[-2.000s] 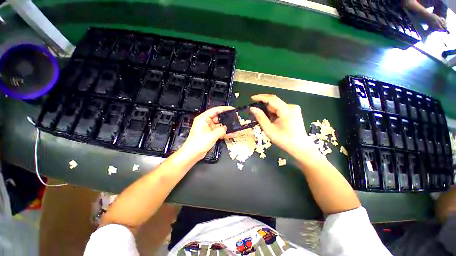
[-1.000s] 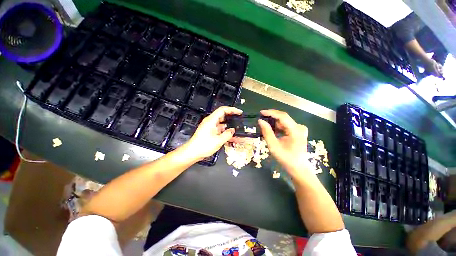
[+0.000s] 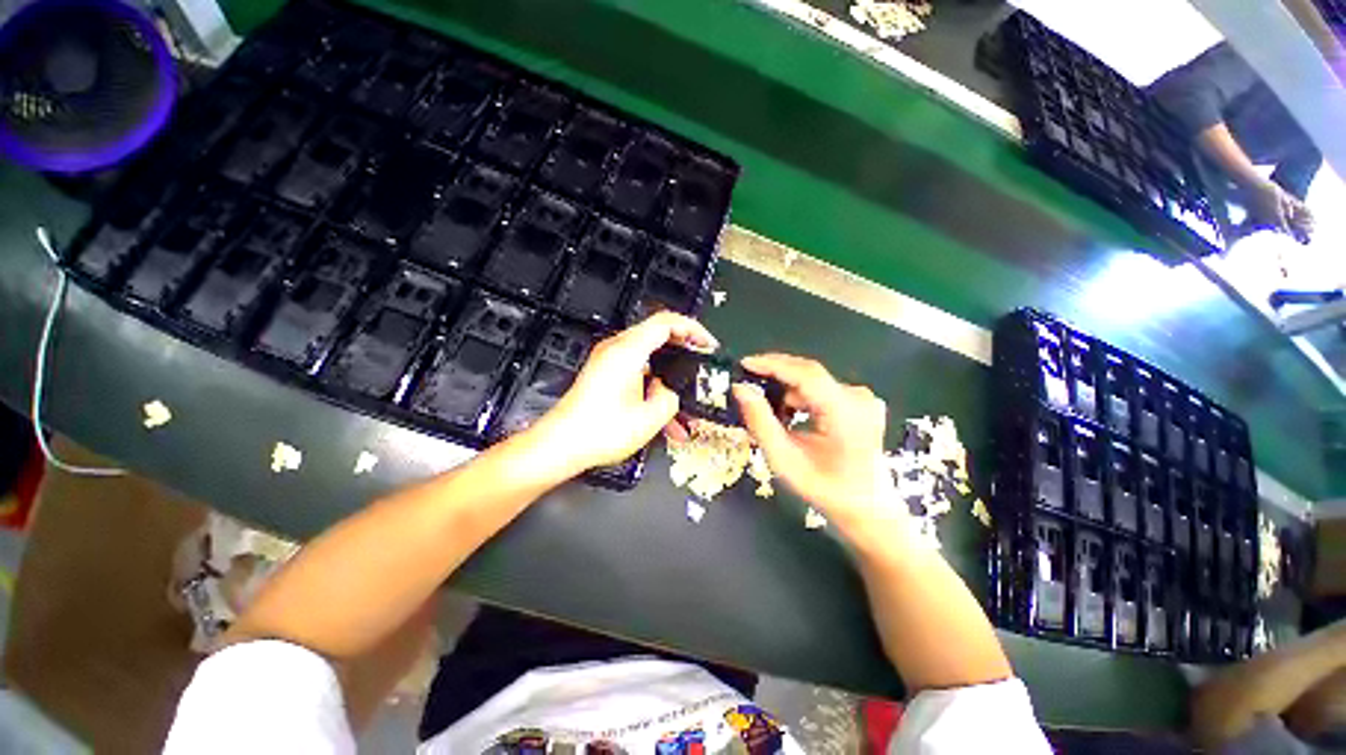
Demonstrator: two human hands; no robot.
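Note:
A black phone housing [image 3: 688, 375] is held between my two hands above the bench. A small white pad [image 3: 715, 388] shows on its face, near my right fingertips. My left hand [image 3: 627, 391] grips the housing's left end. My right hand [image 3: 824, 443] has its thumb and fingers at the right end. The near pile of small pale pieces [image 3: 709, 465] lies on the bench just below the housing. My fingers hide both ends of the housing.
The left blister tray [image 3: 387, 221] holds housings, and the right blister tray [image 3: 1129, 494] stands beyond the far pile [image 3: 930, 469]. A purple-rimmed round item [image 3: 77, 86] and a white cable [image 3: 47, 376] are at left. Other people's arms [image 3: 1240, 165] show at the right.
The view has turned and shifted, moving the trays in the picture. The housing, level a second ago, now tilts down to the right, and the white pad on it shows more clearly.

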